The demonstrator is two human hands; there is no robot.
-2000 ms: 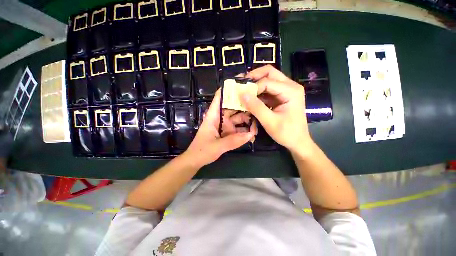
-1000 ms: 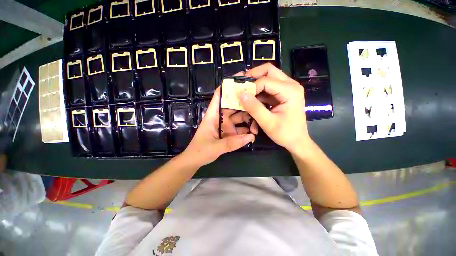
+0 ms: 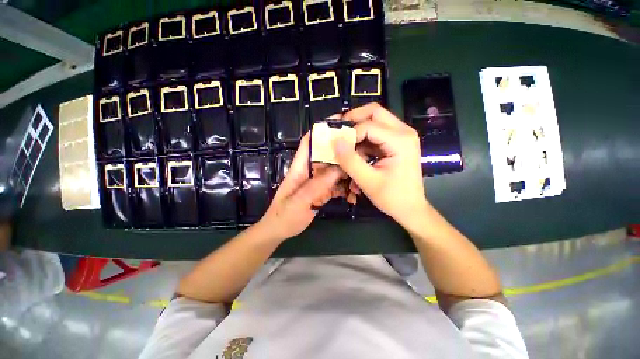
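Note:
My left hand (image 3: 295, 201) holds a small black frame (image 3: 311, 163) upright above the lower right of the black tray. A cream, nearly square adhesive piece (image 3: 326, 144) covers the frame's top end. My right hand (image 3: 394, 165) grips the frame's top right side, with its thumb on the cream piece. The fingers hide much of the frame's lower part and right edge. The black blister tray (image 3: 216, 174) lies flat under and behind my hands. Frames with thin yellow outlines fill its two far rows, and three more show at the left of the near row.
A glossy black slab (image 3: 441, 123) lies right of the tray. Farther right is a white liner sheet (image 3: 521, 133) with dark notches and cream scraps. A cream sticker sheet (image 3: 77, 153) and a white grid sheet (image 3: 35, 142) lie left, all on the dark-green bench (image 3: 463, 214).
My left thumb and fingers have moved up and in, covering the frame's opening that showed before. My right thumb stays on the cream piece. The whole view has shifted slightly.

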